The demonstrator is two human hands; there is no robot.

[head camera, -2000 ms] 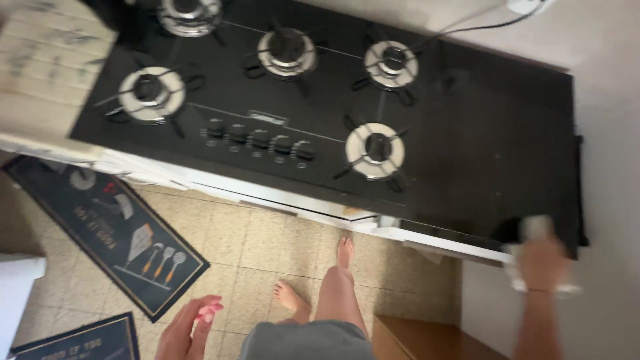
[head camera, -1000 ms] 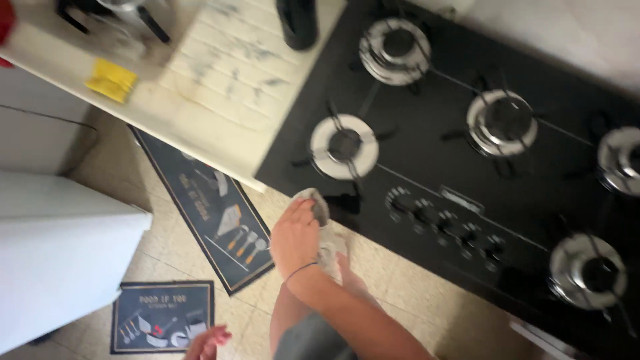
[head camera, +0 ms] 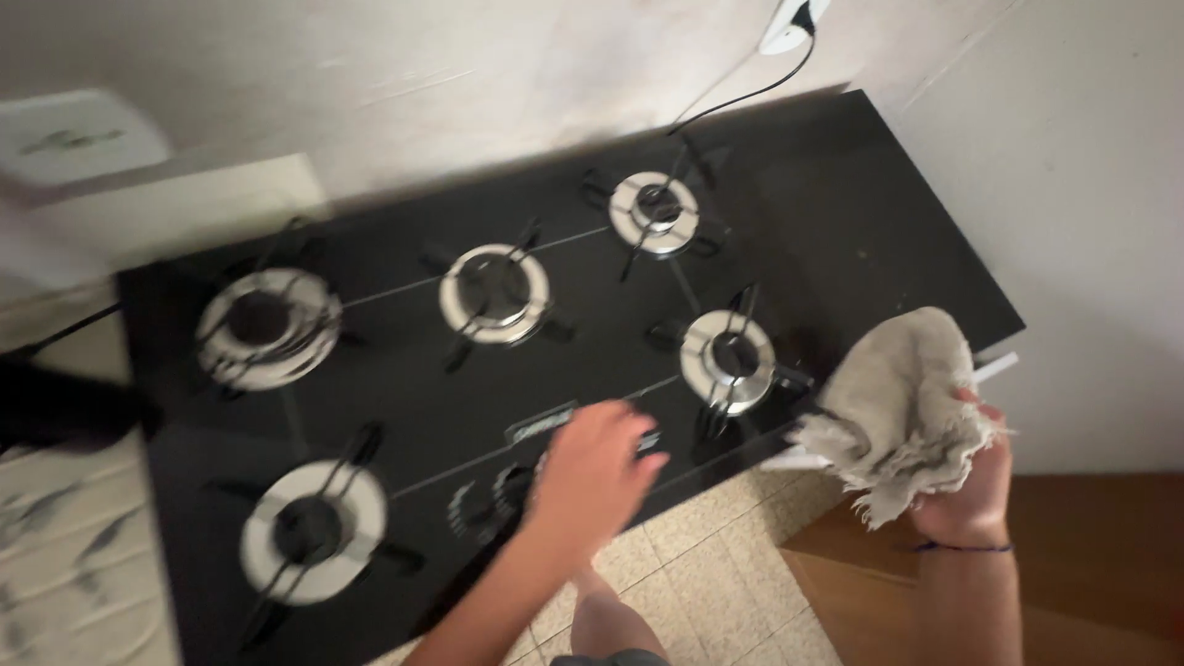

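Observation:
A frayed grey-beige cloth (head camera: 902, 407) is gripped by my right hand (head camera: 971, 481), at the front right of the black glass gas hob (head camera: 814, 222). The cloth bunches over the hob's front edge and partly hides my fingers. Over the control knobs (head camera: 509, 486) is my left hand (head camera: 597, 462), slightly blurred, fingers apart and holding nothing that shows; it hides some of the knobs. Whether it touches the hob cannot be told. The front right burner (head camera: 728, 361) with its wire pan support lies between my two hands.
Several more burners, such as the middle one (head camera: 495, 294), stand on the hob. A black cable (head camera: 758, 88) runs from a wall socket (head camera: 786, 32) to the hob's back edge. A brown wooden surface (head camera: 1091, 555) is at the lower right, and a marbled worktop (head camera: 74, 546) at the left.
The view has swung back right. My right hand with the cloth was at the hob's front left corner one second ago and is now at its front right. My left hand has come up over the knobs.

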